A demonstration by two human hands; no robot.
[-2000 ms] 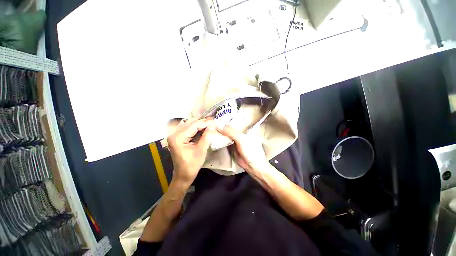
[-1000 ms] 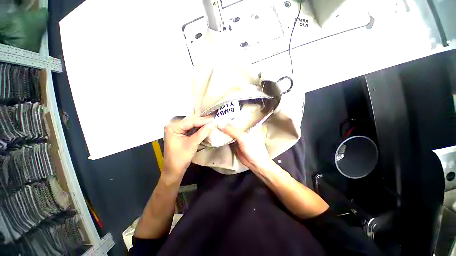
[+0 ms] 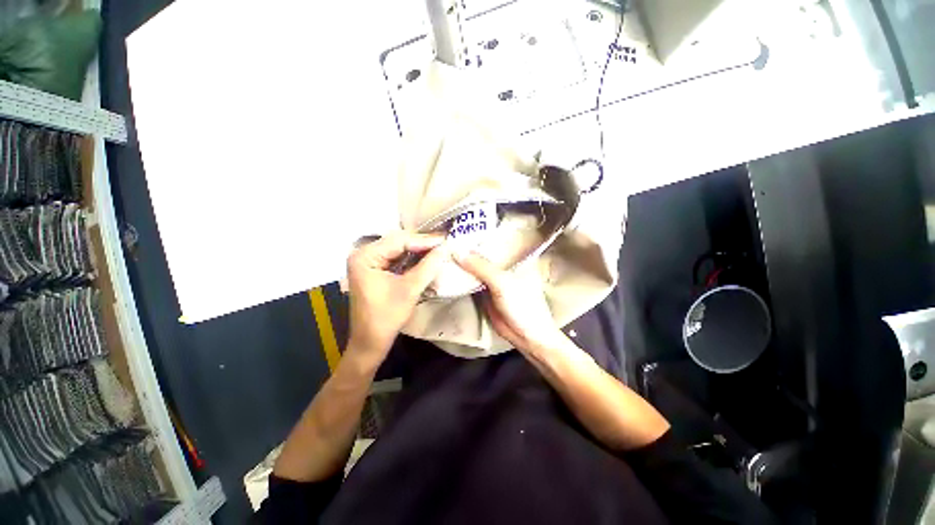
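Note:
A floppy beige bag lies over the front edge of the white table and on my lap. Its opening faces up, with grey-brown lining at the right and a white brand label with dark letters inside. A strap tab with a dark ring is at the bag's right side. My left hand pinches the opening's left edge between thumb and fingers. My right hand grips the near edge, thumb on top, its other fingers hidden by the cloth. The fingertips of both hands are close together below the label.
The white table carries a metal post, a bed plate, a thin black cord and the machine column. Shelves of stacked dark pieces stand left. A round dark container is below right.
Over the two seconds my left hand shifts slightly at the bag's edge and the label shows more openly. My right hand keeps its hold. The view shifts slightly.

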